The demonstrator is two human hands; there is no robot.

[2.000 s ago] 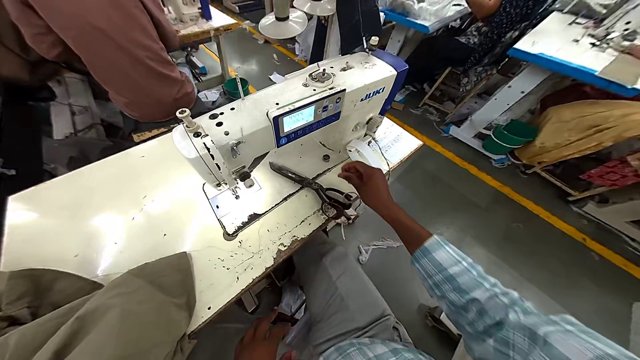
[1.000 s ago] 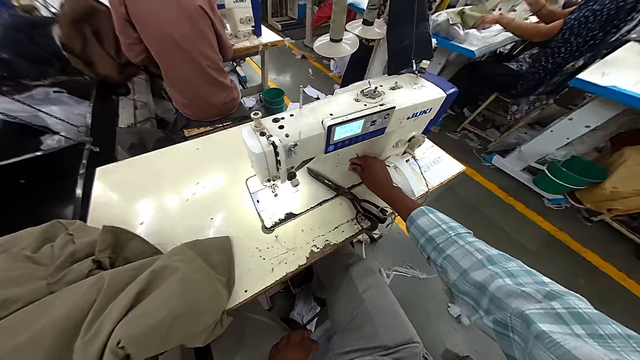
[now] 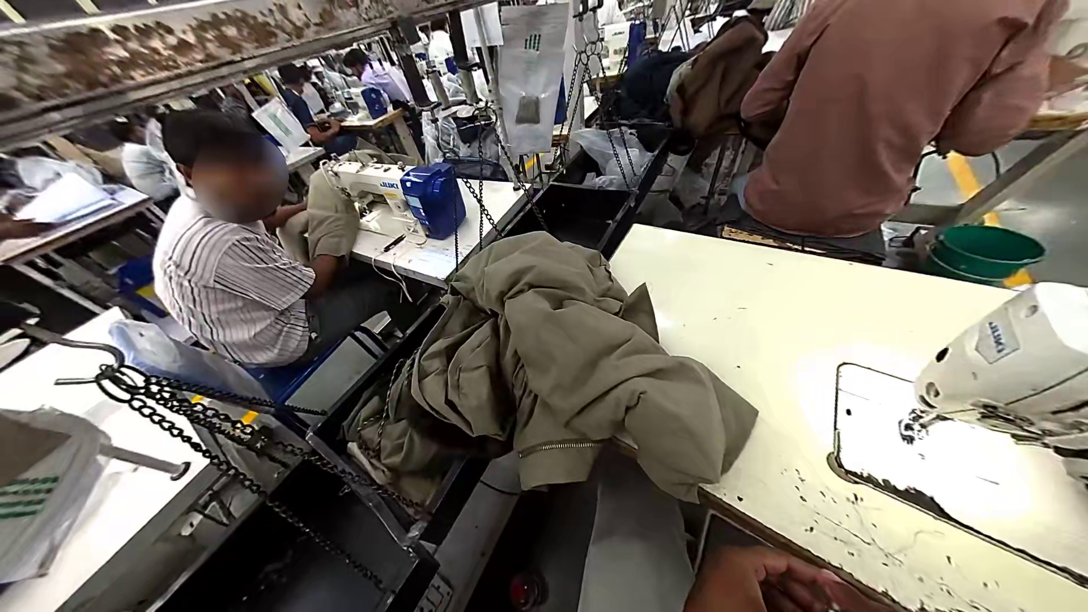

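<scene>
At the bottom edge, right of centre, my left hand (image 3: 769, 582) shows in part, just below the table's front edge, with its fingers curled and partly cut off. Whether it holds anything cannot be told. My right hand is out of view. Olive-brown trousers or similar cloth with a metal zip (image 3: 565, 353) lie bunched over the table's left end and hang down into a black metal trough. At the right stands the white head of a Juki sewing machine (image 3: 1011, 365), its needle area lit above the metal bed plate (image 3: 875, 425).
Black metal troughs (image 3: 340, 518) run along the table's left side, with hanging chains (image 3: 246, 459) across them. A co-worker (image 3: 234, 263) sits at another sewing machine (image 3: 433, 200) on the left. Another person in a reddish shirt (image 3: 892, 119) sits beyond the table, near a green bucket (image 3: 986, 251).
The view has swung far left. My right hand, at the sewing machine's arm a second ago, is out of the frame, as are the scissors on the table. The cloth still lies at the table's left end.
</scene>
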